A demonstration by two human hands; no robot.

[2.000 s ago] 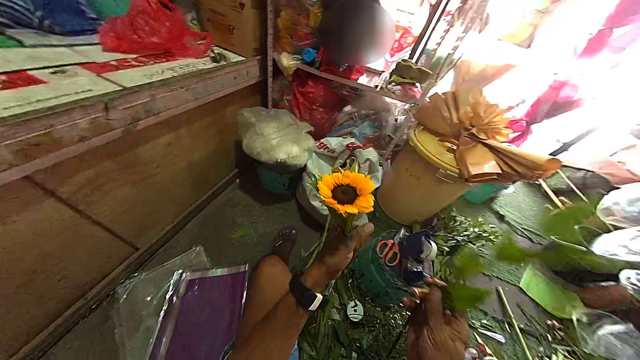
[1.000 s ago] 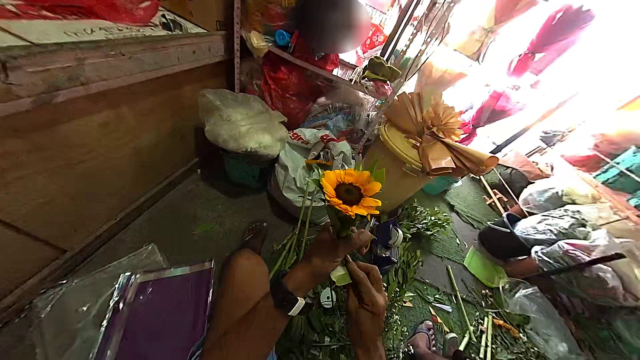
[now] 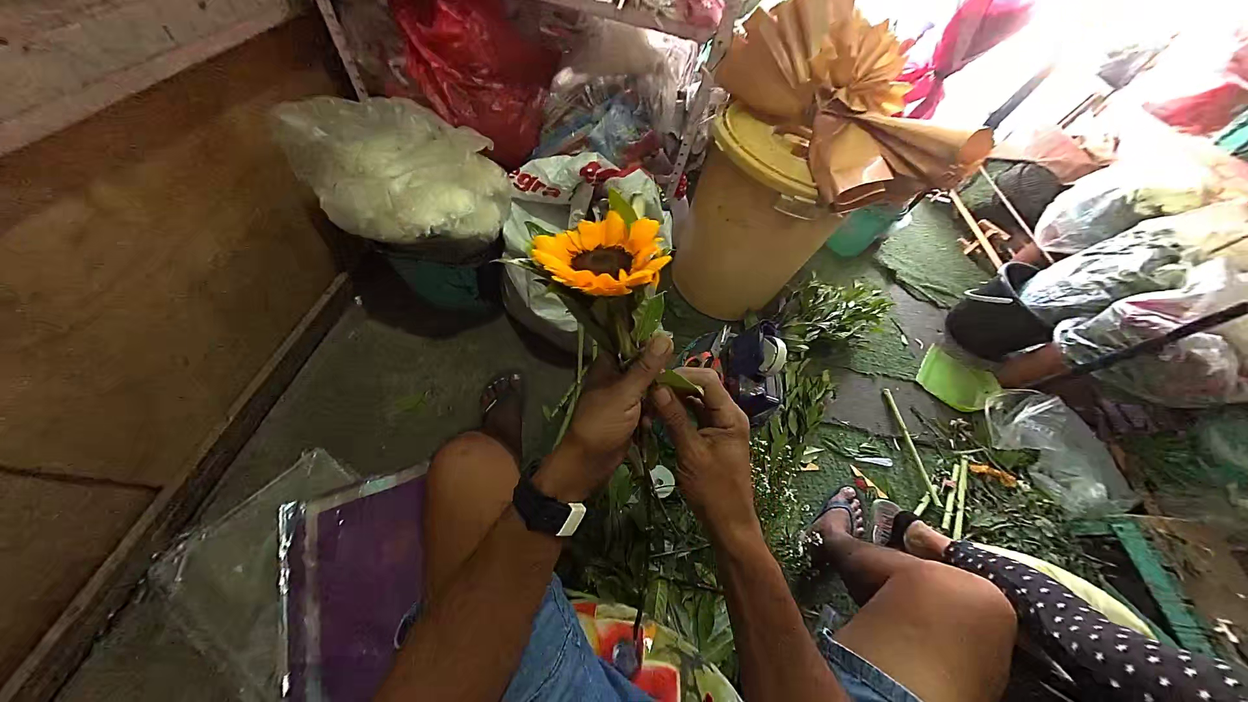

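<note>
My left hand [image 3: 609, 405], with a dark wristwatch on the wrist, is closed around the stem of a sunflower [image 3: 602, 255] just below its bloom. Green leaves stand around the orange-yellow bloom, and thin stems run down below the fist. Close on the right, my right hand [image 3: 707, 429] pinches a green leaf [image 3: 680, 382] between thumb and fingers, beside the stem. Behind my right hand a container with scissors and a roll of tape [image 3: 773, 355] shows in part.
A lidded beige bucket [image 3: 746, 224] bears a brown paper-wrapped bouquet [image 3: 858, 127]. A plastic bag [image 3: 400, 171] tops a green bucket at left. Purple sheets in plastic [image 3: 356, 585] lie beside my leg. Cut foliage [image 3: 829, 312] covers the floor; another person's leg in star-patterned cloth is at lower right.
My right hand has come from the container at the right to the stem beside my left hand. My left hand still holds the sunflower. The view has shifted.
</note>
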